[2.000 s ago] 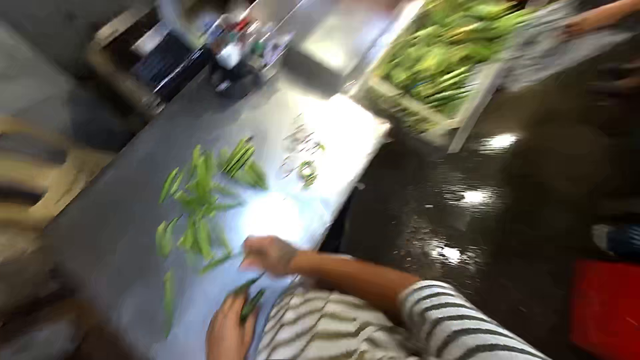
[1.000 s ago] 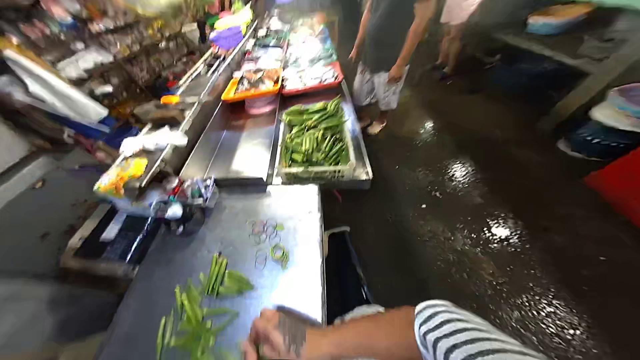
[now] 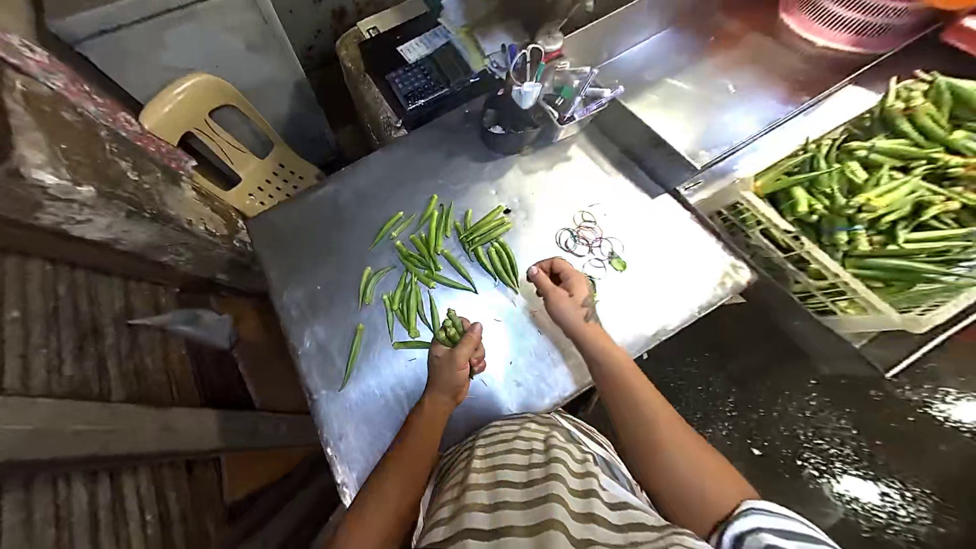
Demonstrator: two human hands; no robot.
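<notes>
My left hand (image 3: 455, 362) is closed around a small bunch of okra pods (image 3: 451, 328), stem ends up, near the front of the metal table (image 3: 526, 366). My right hand (image 3: 562, 293) is over the table to the right, fingers curled; whether something small is between them cannot be told. Loose okra pods (image 3: 415, 263) lie spread beyond and left of my left hand, and a neater group of okra (image 3: 492, 244) lies between them and my right hand. Beyond my right hand is a scatter of rubber bands (image 3: 585, 238), with a green okra piece (image 3: 617, 263) beside them.
A black cup with scissors (image 3: 509, 126) and a clear container of pens (image 3: 576, 103) stand at the table's back corner. A calculator (image 3: 427, 76) lies behind. A plastic crate (image 3: 823, 267) of green vegetables is at right, a plastic chair (image 3: 229, 145) at back left, wet floor at lower right.
My left hand now holds a bunch of okra upright; two seconds ago it was low at the table with a few pods. The view has swung widely.
</notes>
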